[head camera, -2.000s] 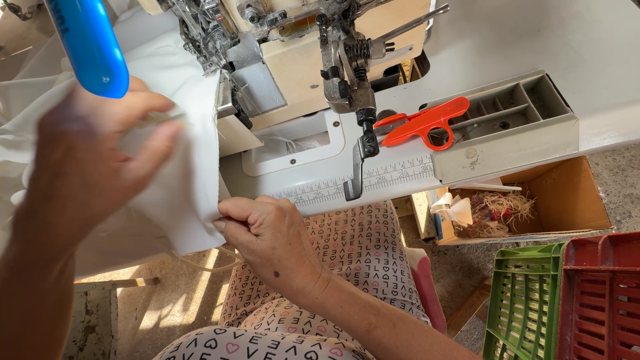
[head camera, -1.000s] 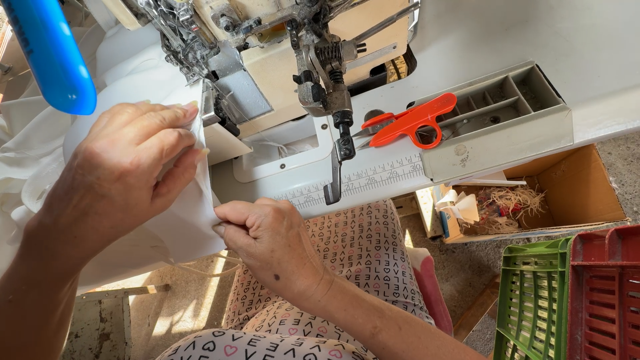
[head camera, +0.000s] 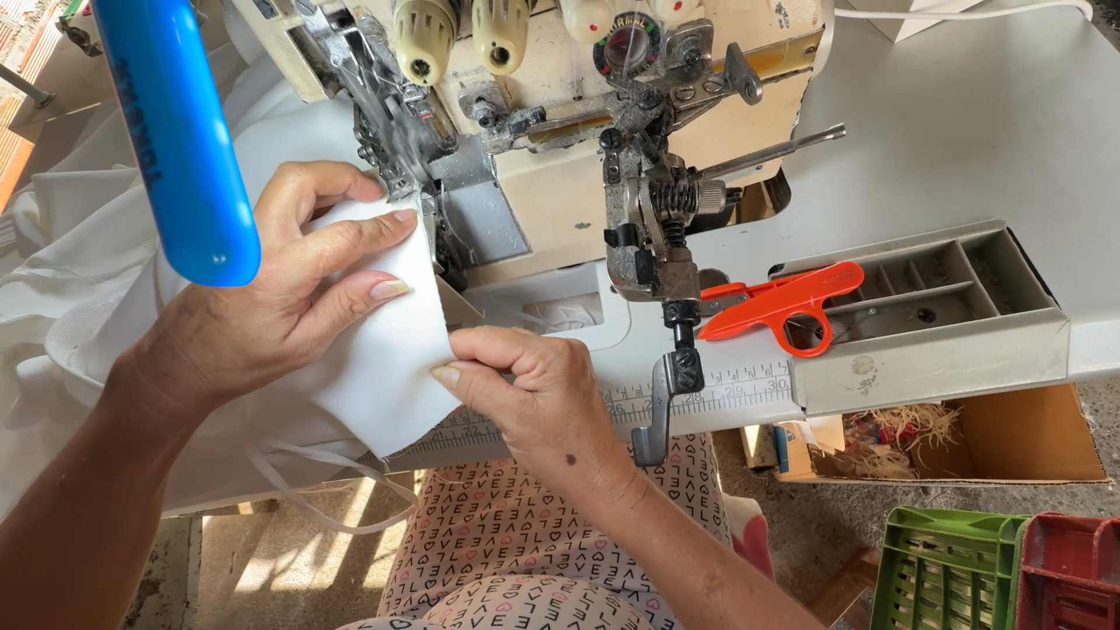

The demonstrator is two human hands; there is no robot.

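White fabric (head camera: pixel 385 350) lies over the table at the left, one end of it up against the needle and presser foot area (head camera: pixel 402 184) of an overlock sewing machine (head camera: pixel 560 192). My left hand (head camera: pixel 297 271) presses on the fabric with spread fingers, its fingertips close beside the presser foot. Between thumb and forefinger, my right hand (head camera: pixel 542 394) pinches the fabric's right edge, nearer my body. Orange-handled thread snips (head camera: pixel 787 302) rest against a grey compartment tray (head camera: pixel 936 367), right of the machine.
A metal arm (head camera: pixel 665 402) hangs over a printed ruler strip (head camera: pixel 735 389) at the table's front edge. A blue rounded object (head camera: pixel 188 149) blocks the upper left. Below the table stand a cardboard box (head camera: pixel 1032 437) with thread scraps, a green crate (head camera: pixel 949 525) and a red crate (head camera: pixel 1072 534).
My left hand, raised and blurred two seconds ago, has come down onto the fabric near the presser foot. The right hand keeps its pinch on the fabric's edge.
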